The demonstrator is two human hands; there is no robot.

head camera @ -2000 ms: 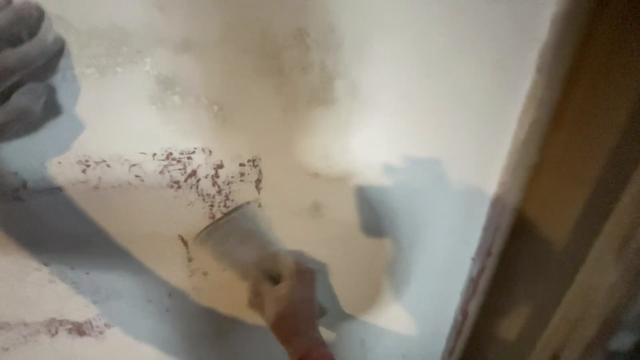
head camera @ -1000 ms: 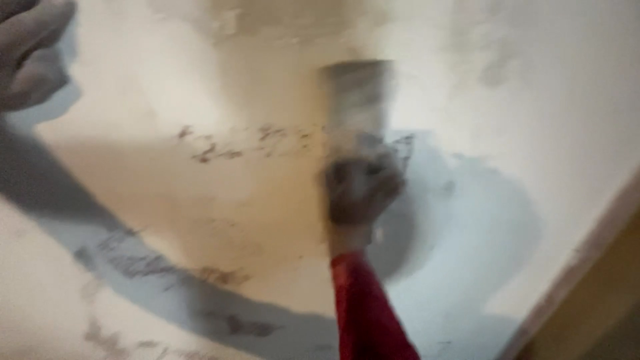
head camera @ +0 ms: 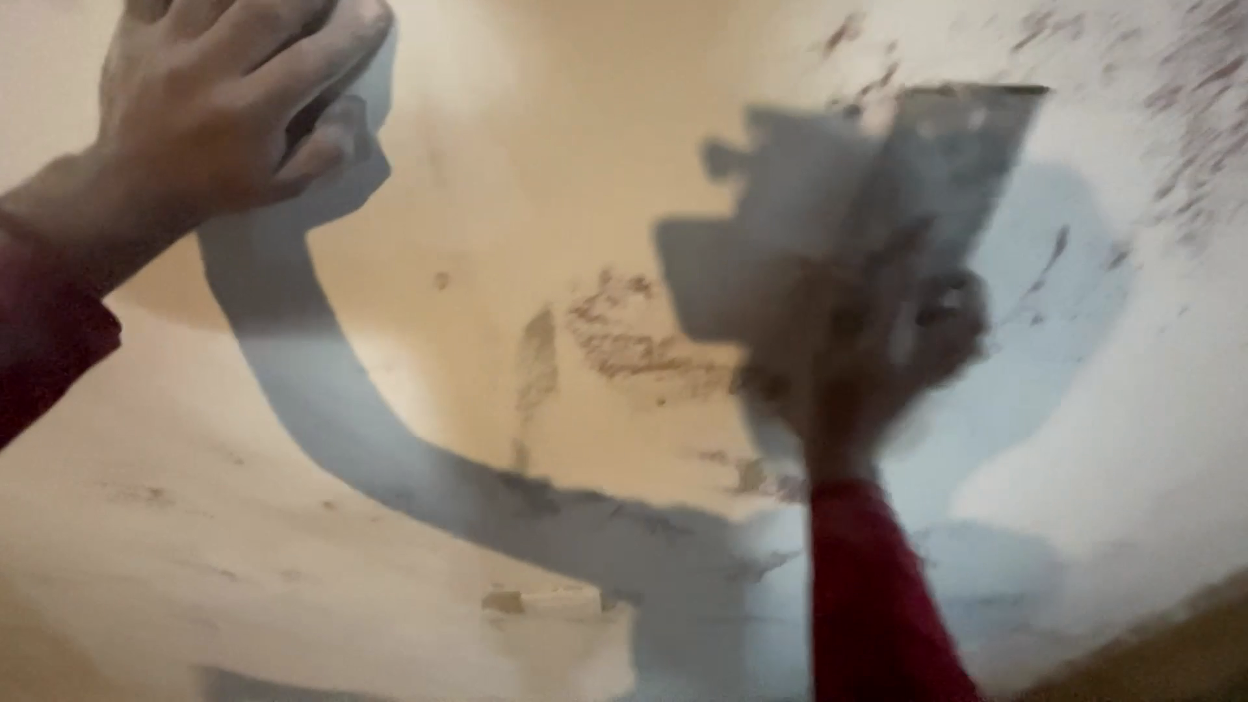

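Note:
My right hand grips a wide putty knife, its blade pointing up with the far edge at the pale wall surface. Motion blurs this hand and hides the handle. Dark reddish rough patches mark the surface to the left of the hand. More such marks lie at the upper right, beyond the blade. At the upper left, my left hand is near or against the surface with bent fingers. Whether it holds anything cannot be told.
Shadows of my arms and hands fall across the surface. A brown edge runs diagonally at the lower right. A small yellowish-brown rough spot shows low near the middle.
The putty knife in my right hand has moved up and to the right in view. More of my left hand and its sleeve now shows. The view itself has shifted.

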